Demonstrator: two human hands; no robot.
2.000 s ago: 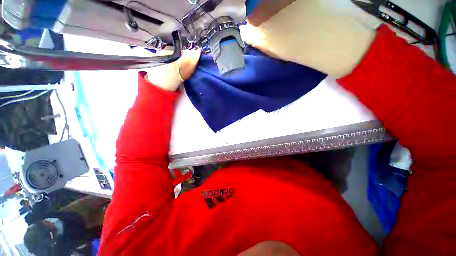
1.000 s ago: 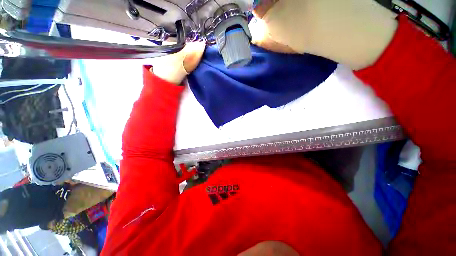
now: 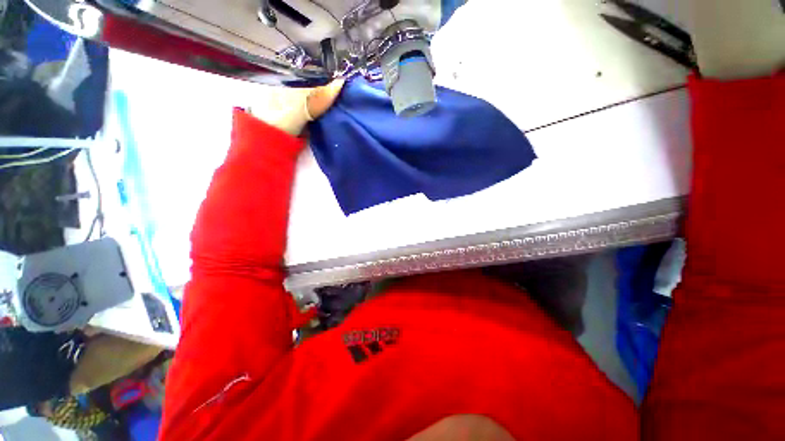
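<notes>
A navy fabric panel [image 3: 430,142] lies on the white table under the sewing machine's needle area, its pointed edges towards me. A grey guard [image 3: 411,82] with a blue stripe stands over its back edge. My left hand [image 3: 297,108] holds the panel's left back edge, close to the needle area; its fingertips are partly hidden. My right hand [image 3: 740,39] is off the fabric at the top right, cut off by the picture's edge, so its fingers do not show. Black thread snips [image 3: 650,33] lie just left of it.
The machine head [image 3: 232,30] spans the top. A measuring tape [image 3: 499,250] runs along the near table edge. Blue material [image 3: 635,323] shows below the table at right. A grey-white housing with a round vent [image 3: 76,284] is at far left.
My right hand has left the fabric and moved right to the top right edge. The panel's right part is uncovered. My left hand stays at the panel's back left edge.
</notes>
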